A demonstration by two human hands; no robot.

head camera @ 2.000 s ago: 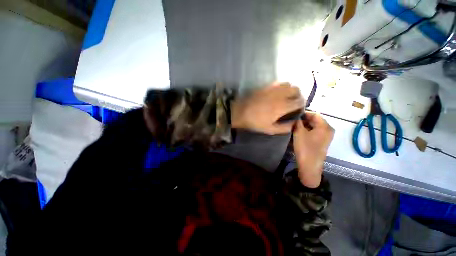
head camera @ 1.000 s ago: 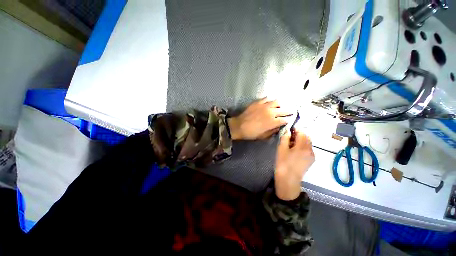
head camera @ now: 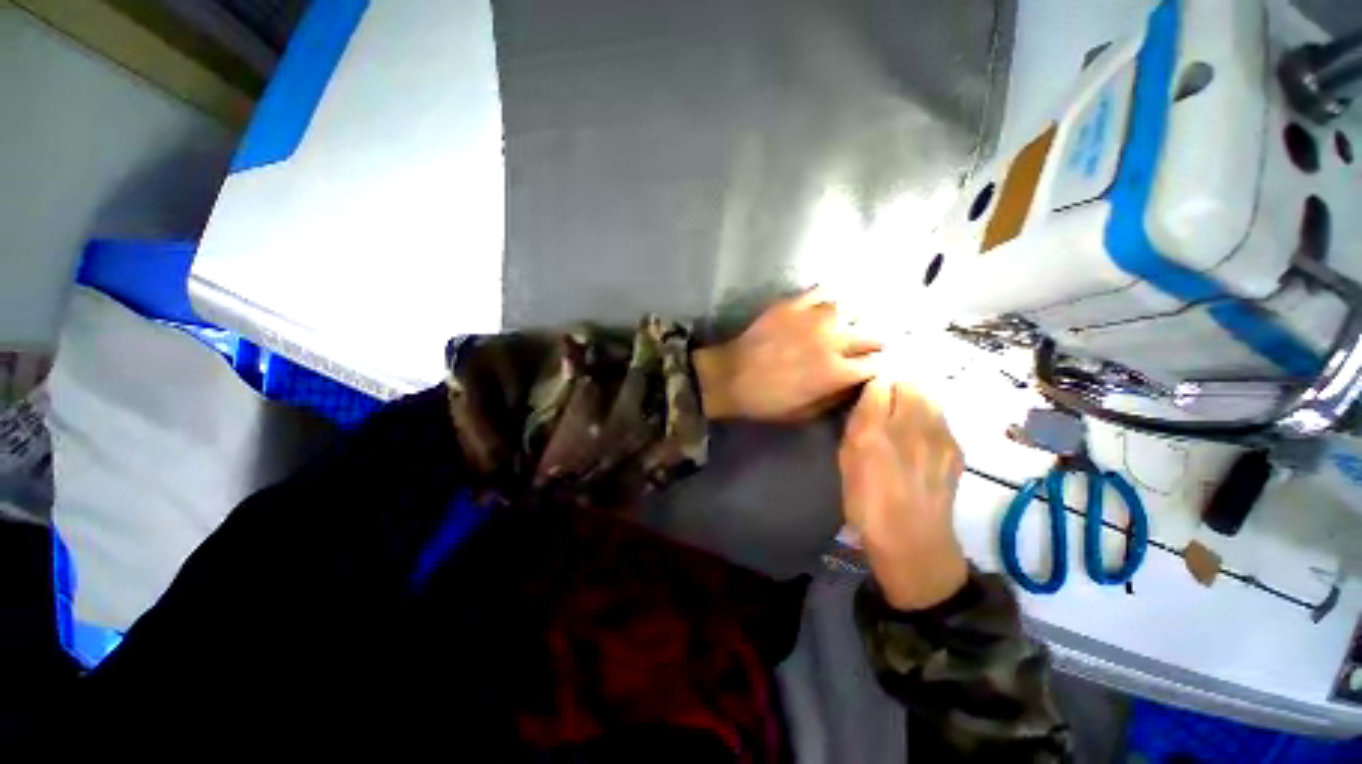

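The grey fabric panel point(head camera: 642, 179) lies flat on the table left of the sewing machine point(head camera: 1135, 194) and runs down under my hands towards my lap. My left hand point(head camera: 792, 358) lies flat on the panel, its fingertips near the bright needle area. My right hand point(head camera: 904, 478) is just below and to the right, fingers bent together at the panel's right edge, by my left fingertips. Glare hides the needle, the presser foot and whatever is between my right fingertips.
Scissors with blue loop handles point(head camera: 1073, 530) lie right of my right hand. A small black object point(head camera: 1237, 493) and a tan patch point(head camera: 1199, 563) lie further right. Pale grey pieces point(head camera: 135, 448) hang over a blue bin point(head camera: 142, 276) at the left.
Both hands have come closer together at the needle area. The dark item seen at my right fingertips earlier no longer shows. The camera view has shifted.
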